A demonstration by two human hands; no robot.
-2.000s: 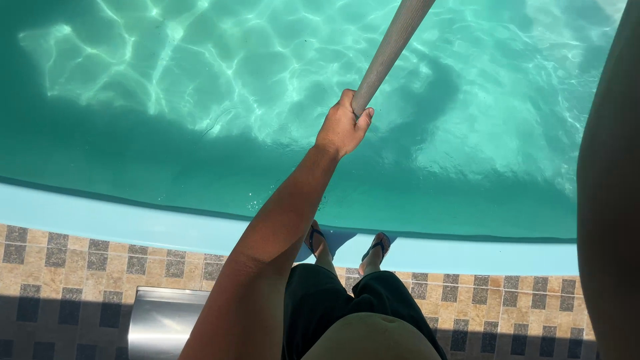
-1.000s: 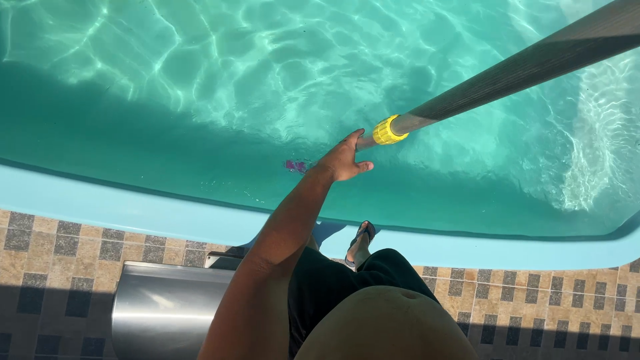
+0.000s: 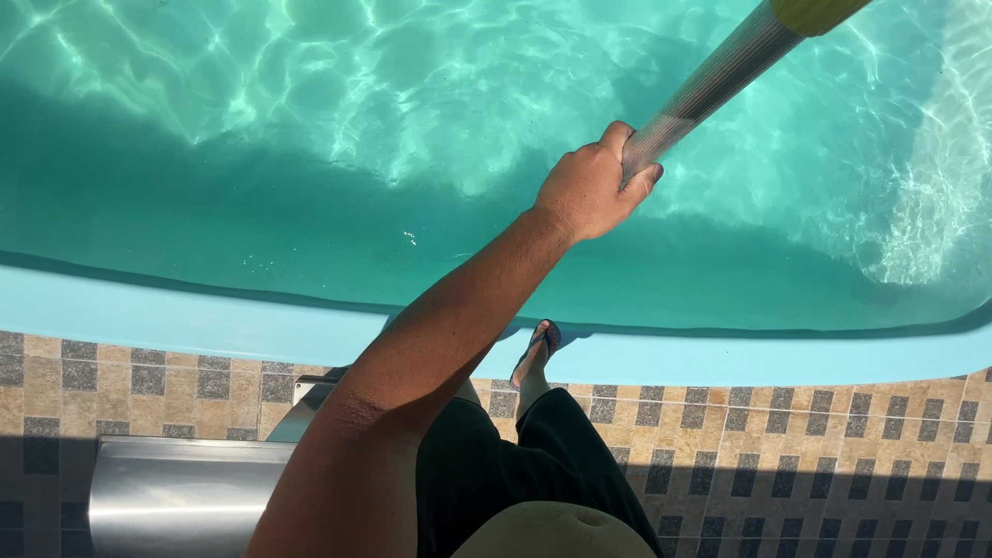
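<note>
My left hand (image 3: 589, 190) reaches over the pool from the lower left, its fingers closed around a grey ribbed pole (image 3: 717, 85). The pole slants from the hand to the top right, where a yellow collar (image 3: 818, 12) is cut off by the frame edge. Whatever part of the pole lies beyond the hand is hidden. My right hand is out of view. Green, rippling pool water (image 3: 434, 124) lies beneath the hand and pole.
A light blue pool rim (image 3: 194, 318) curves across the frame. One foot in a flip-flop (image 3: 536, 353) stands on it. Checkered tiles (image 3: 783, 418) border the rim. Curved, shiny metal equipment (image 3: 186, 496) stands on them at the lower left, near my arm.
My left hand, its fingers spread beside the pole one second ago, is now closed around it. The yellow collar has moved from near the hand up to the top right.
</note>
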